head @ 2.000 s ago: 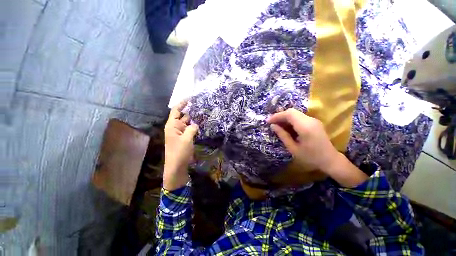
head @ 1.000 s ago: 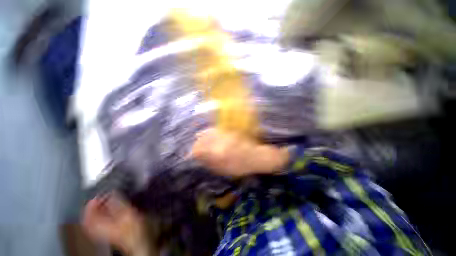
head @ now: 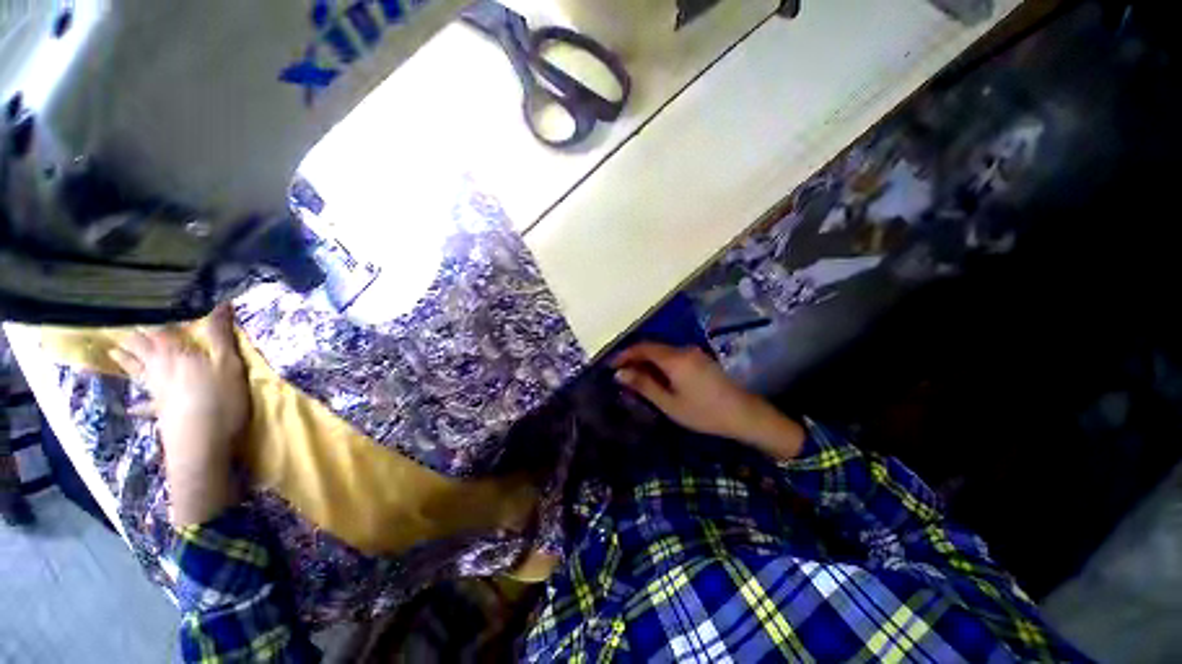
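The patterned garment panel (head: 441, 337) lies over the machine table and hangs over its near edge towards my lap. The mustard facing (head: 350, 480) runs in a curved strip across it from the left to the middle. My left hand (head: 195, 389) rests with fingers spread on the facing and panel at the left. My right hand (head: 687, 389) is at the table's near edge, right of the panel, fingers curled beside dark cloth; whether it grips anything is unclear. The presser foot area (head: 344, 272) is left of my view's middle, above the panel.
The sewing machine head (head: 208, 117) with blue lettering fills the upper left. Scissors with dark loop handles (head: 570, 97) lie on the cream machine table (head: 700, 169). Fabric scraps (head: 894, 195) are heaped below the table at the right. Grey floor (head: 52, 571) shows at lower left.
The view has swung right towards the machine. My left hand has moved from the panel's left edge onto the facing. My right hand has left the panel's middle for the table edge.
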